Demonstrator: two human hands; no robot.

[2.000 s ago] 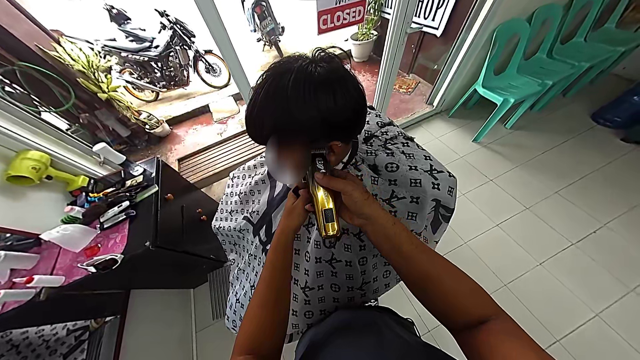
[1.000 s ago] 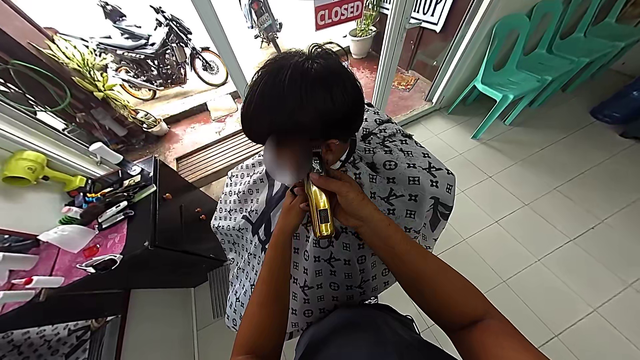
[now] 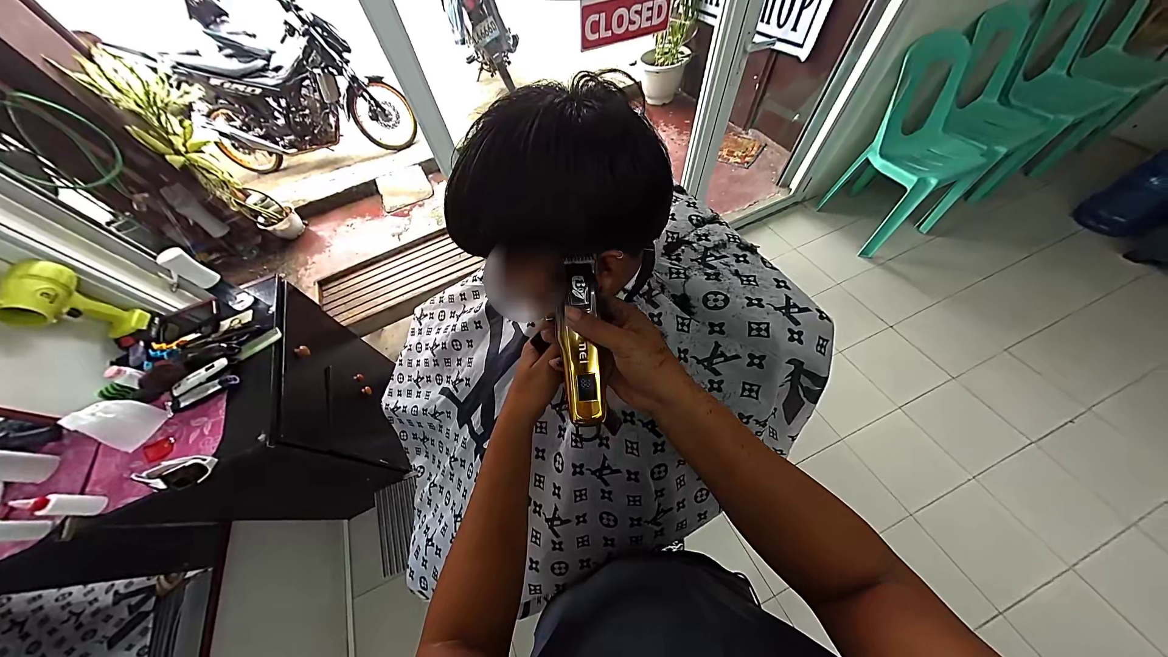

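A gold and black hair clipper (image 3: 584, 374) stands nearly upright in my right hand (image 3: 639, 351), its toothed head at the hair beside the seated person's ear. My left hand (image 3: 534, 379) is close against the clipper's left side, near the person's cheek; its fingers are partly hidden, and what they grip, if anything, is unclear. The person's black hair (image 3: 561, 169) hangs thick and rounded over the forehead and sides. A white barber's cape (image 3: 602, 484) with a black pattern covers the shoulders and body, with dark hair clippings on its right shoulder.
At left stands a black cabinet (image 3: 338, 401) beside a counter with combs, brushes, bottles and a yellow-green hair dryer (image 3: 41, 292). Green plastic chairs (image 3: 931, 151) line the right wall. Behind the person are a glass door frame (image 3: 716, 100), a slatted wooden step (image 3: 392, 283) and a parked motorcycle (image 3: 301, 100).
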